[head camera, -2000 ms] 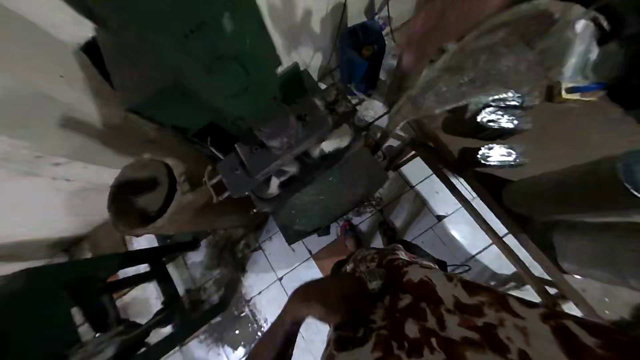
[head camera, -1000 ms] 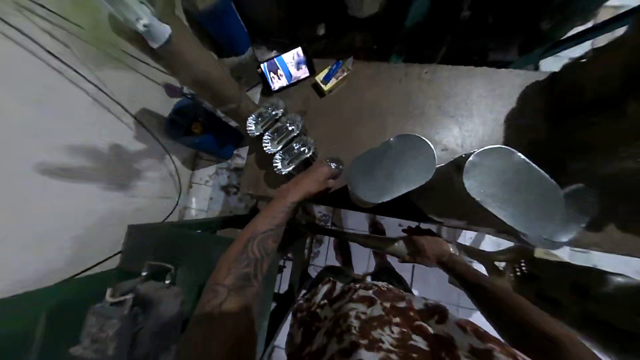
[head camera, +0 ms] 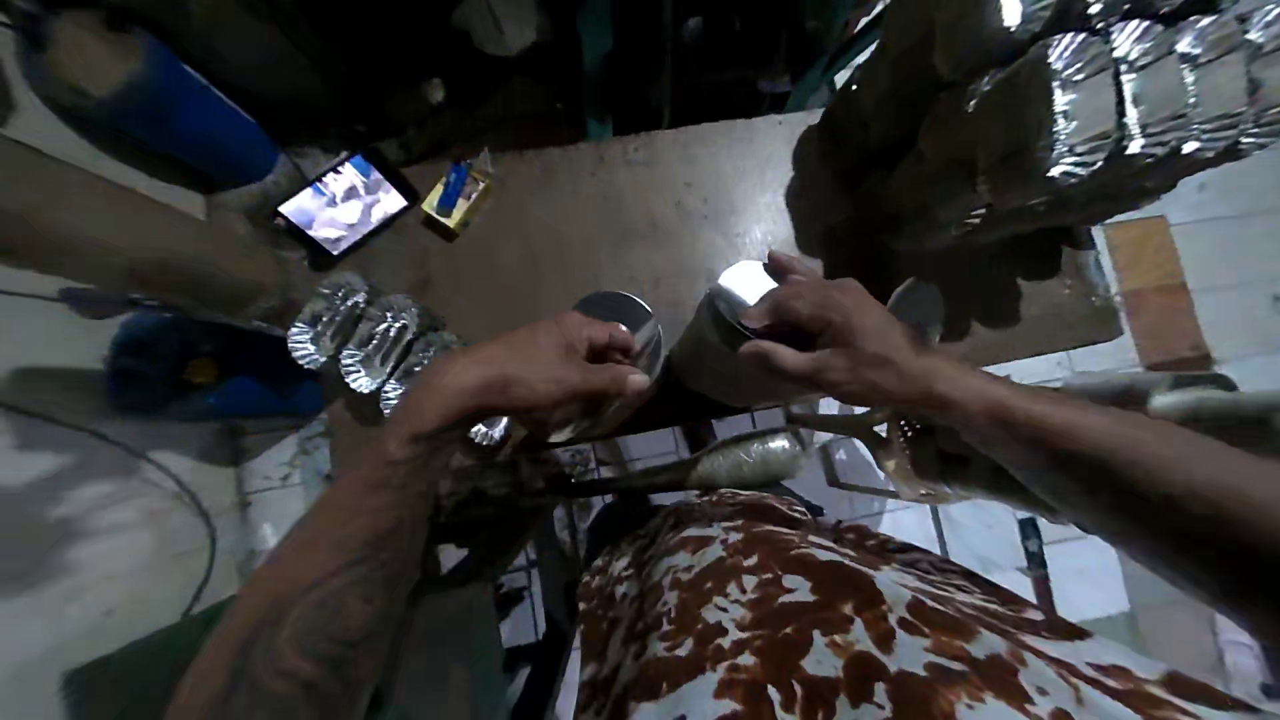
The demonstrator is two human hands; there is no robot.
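Two columns with oval silver tops stand side by side near the table's front edge. My left hand (head camera: pixel 545 370) lies over the left column (head camera: pixel 625 312), fingers curled and thumb at its rim; whether they pinch a thin piece is unclear. At the right column (head camera: pixel 745 285), my right hand (head camera: pixel 840 335) touches the top's edge, its thumb and fingers apart. Left of my left hand sits a row of crimped foil trays (head camera: pixel 380 343), partly hidden by that hand. A small foil piece (head camera: pixel 490 431) shows below my left wrist.
On the wooden table (head camera: pixel 640 200), a lit screen device (head camera: pixel 345 203) lies at back left, beside a yellow box (head camera: pixel 455 203) with a blue item on it. Rows of foil trays (head camera: pixel 1085 110) stand at right. A film-wrapped bar (head camera: pixel 750 460) crosses below the table's front edge.
The view has turned toward the table since the oldest frame. My right hand has moved from below the table edge up to the right column; my left hand is now over the left column.
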